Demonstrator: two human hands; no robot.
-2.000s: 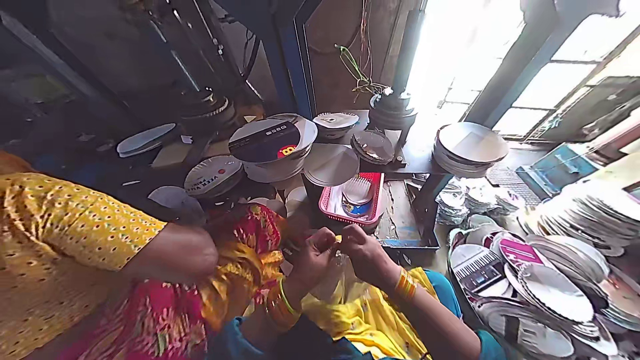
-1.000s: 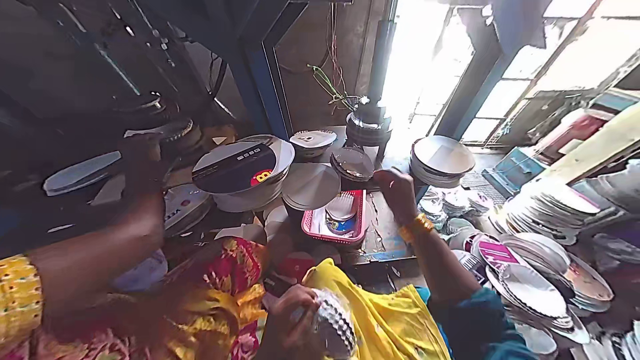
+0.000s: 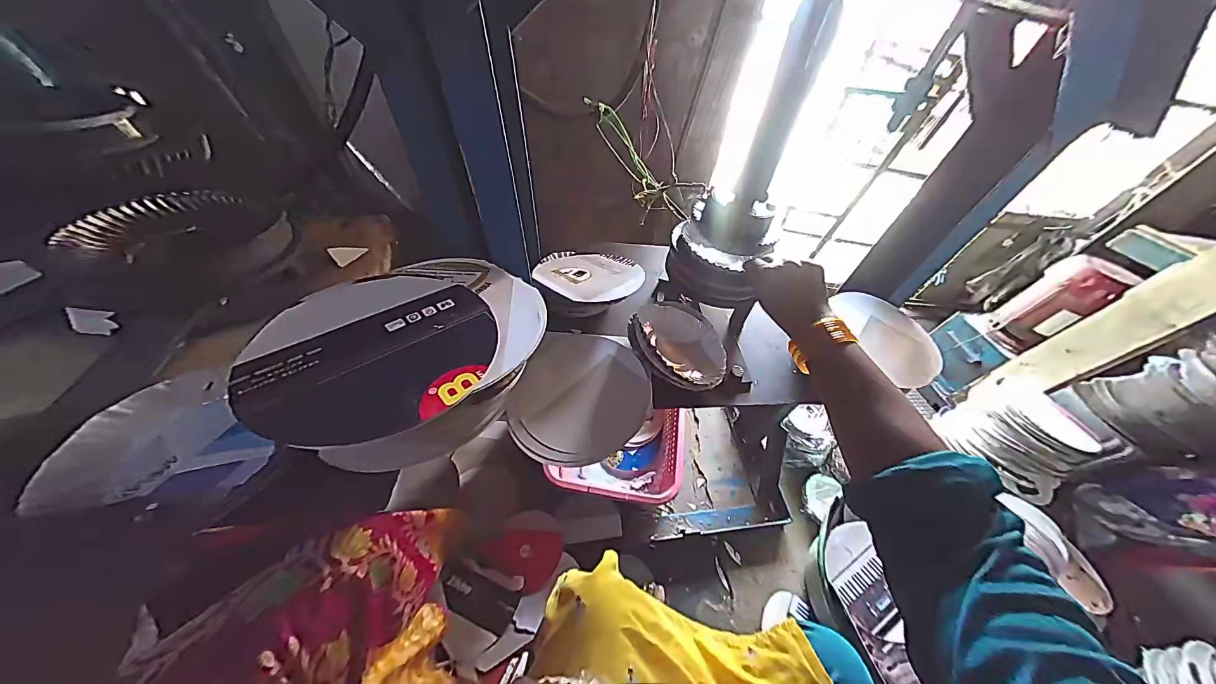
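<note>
My right hand (image 3: 790,293), with yellow bangles at the wrist, is at the round metal die (image 3: 722,258) of a press, against its right side; its fingers are partly hidden, so its grip is unclear. My left hand is not in view. Just below the die lies a small stack of shiny plates with crimped rims (image 3: 679,344). Left of it are a stack of grey paper discs (image 3: 579,399) and a white printed plate stack (image 3: 589,277). A large pile of paper discs with a dark printed band (image 3: 366,361) stands further left.
A pink plastic basket (image 3: 673,456) sits below the bench edge. At the right are a disc stack (image 3: 885,340) and piled plates (image 3: 1031,432). Another die with a ribbed rim (image 3: 166,223) is at the left. A blue steel post rises behind.
My right hand has moved from beside the small plate stack to the press die. My left hand, earlier holding a crimped silvery item, has left the view. The co-worker's arm is no longer visible.
</note>
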